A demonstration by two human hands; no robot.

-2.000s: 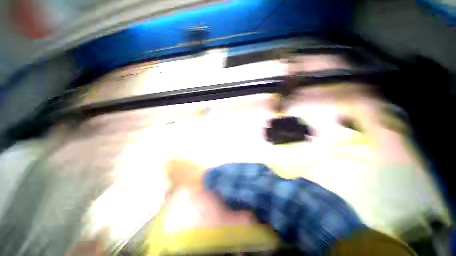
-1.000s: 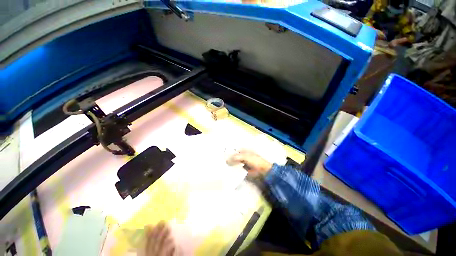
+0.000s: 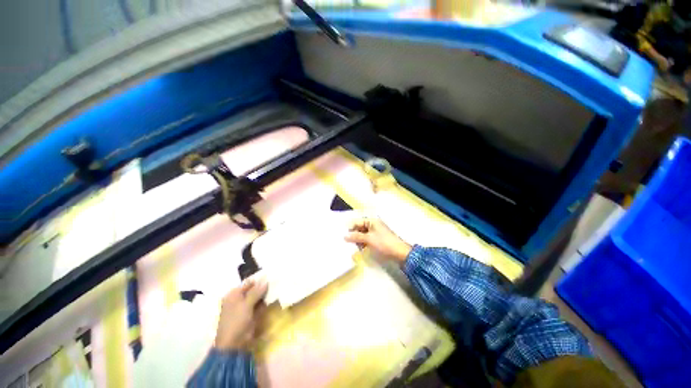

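Observation:
A white, flat, roughly hand-sized work piece (image 3: 307, 256) lies over the black cut-out opening (image 3: 248, 258), whose left edge still shows. My left hand (image 3: 242, 309) holds the piece at its lower left edge. My right hand (image 3: 377, 239) holds it at its right edge, thumb and fingers together. The laser head (image 3: 241, 200) is on the gantry just behind the piece. The pale pink template board (image 3: 170, 261) with yellow tape strips lies beneath. Whether the piece touches the board all over cannot be told.
The gantry rail (image 3: 114, 258) crosses the bed diagonally. A tape roll (image 3: 376, 166) sits at the board's back right. A slim dark blue stick (image 3: 133, 311) lies left. A blue bin (image 3: 651, 261) stands right of the machine. The raised lid (image 3: 144, 57) is at upper left.
My left hand has come up from the lower edge onto the piece. My right hand and the piece now lie by the opening, which is mostly covered. The camera view has shifted.

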